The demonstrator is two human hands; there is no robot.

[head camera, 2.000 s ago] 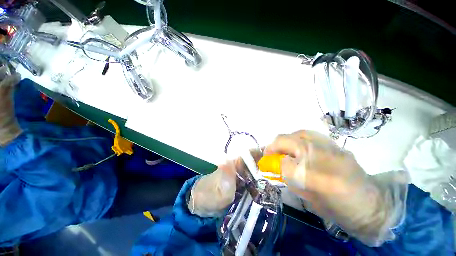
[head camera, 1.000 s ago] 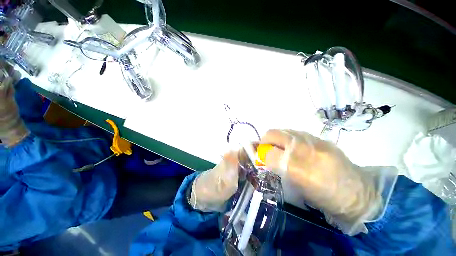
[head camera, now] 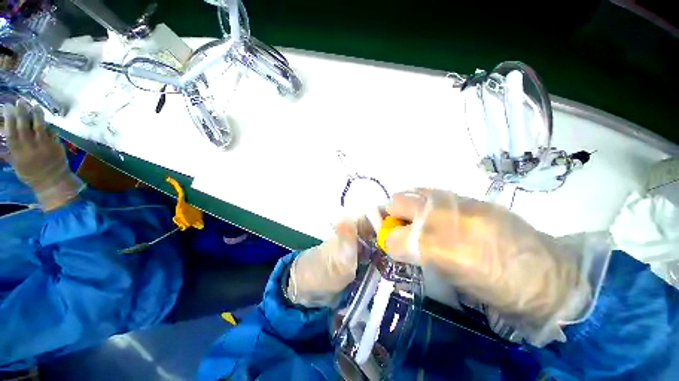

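Note:
A mirror-silver balloon-dog figurine is held at the table's front edge, its large rounded lobe towards me and a thin ring-like part over the white table. My left hand, in a thin whitish glove, holds it from the left at its narrow middle. My right hand, gloved, is at the same narrow part from the right, with an orange finger cot on a fingertip touching the figurine. Whether the right fingers also hold something small is hidden.
Another figurine stands at the right on the white table; a third lies back left. A white cloth is at the far right. An orange clip hangs at the table edge. Another person's gloved hand is at the left.
My hands stay at the figurine's narrow part, with the orange fingertip slightly shifted on it. The other person's hand at the left has risen and spread.

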